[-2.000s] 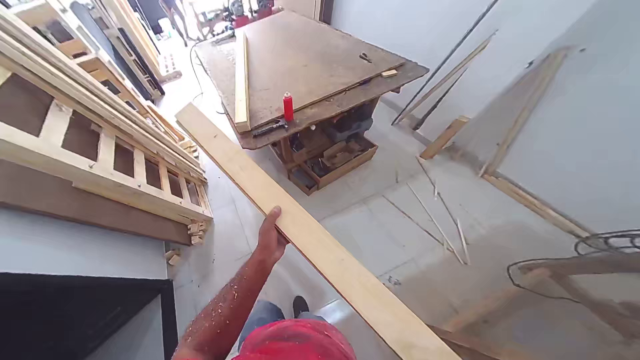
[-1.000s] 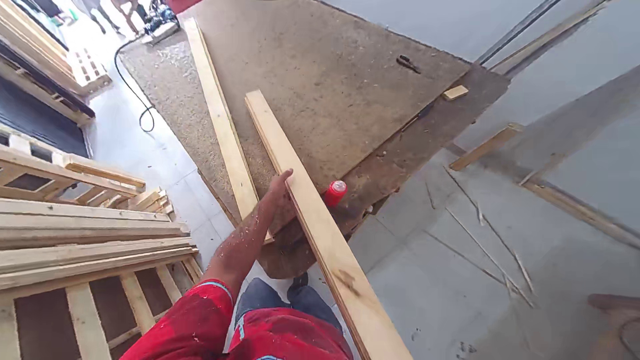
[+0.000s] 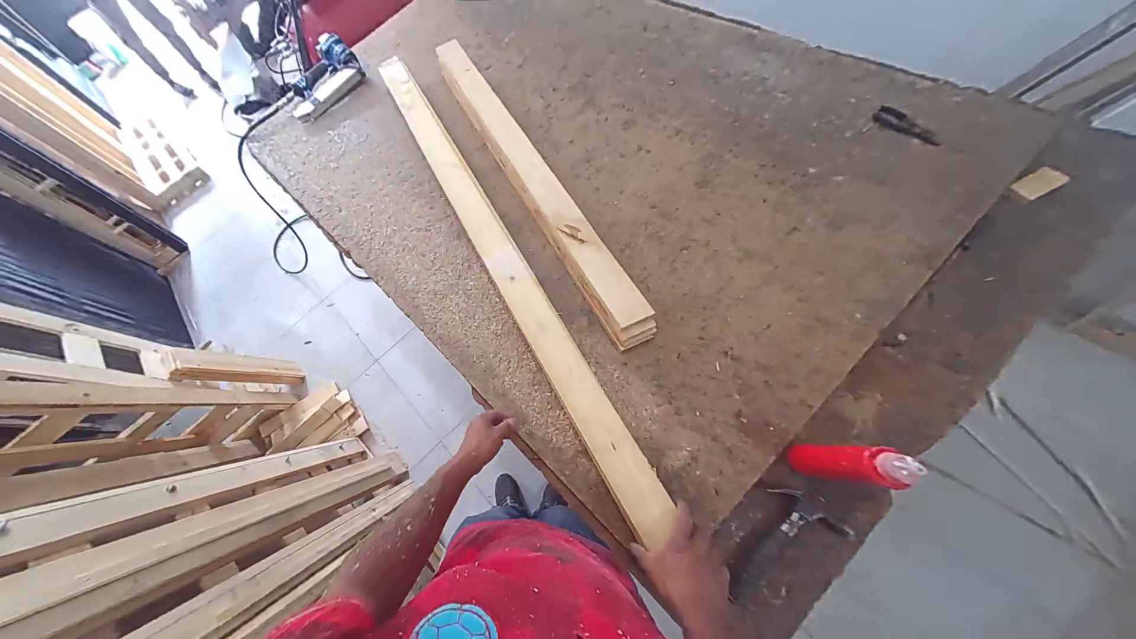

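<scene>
My right hand [image 3: 685, 568] grips the near end of a long pale wooden board [image 3: 541, 306], which lies flat along the left part of the worktable [image 3: 754, 266]. Just off the table's left edge is my left hand [image 3: 486, 437], its fingers loosely curled at the edge and no board in it. To the right of the long board lies a short stack of wooden boards [image 3: 568, 222], the top one with a dark knot. A red bottle with a clear cap [image 3: 852, 465] lies near the right front edge, beside a metal tool [image 3: 803, 515].
Wooden pallets and slatted frames [image 3: 204, 497] stand at my left. A corded power tool [image 3: 330, 80] is at the table's far left corner, its black cable [image 3: 253, 200] hanging to the floor. A dark tool [image 3: 905, 124] and a small wood block [image 3: 1040, 183] lie at right. People's legs show far left.
The short boards, held in a hand one second ago, now lie on the table, let go. My right hand has come into view and holds the long board's near end. The view has moved closer over the table.
</scene>
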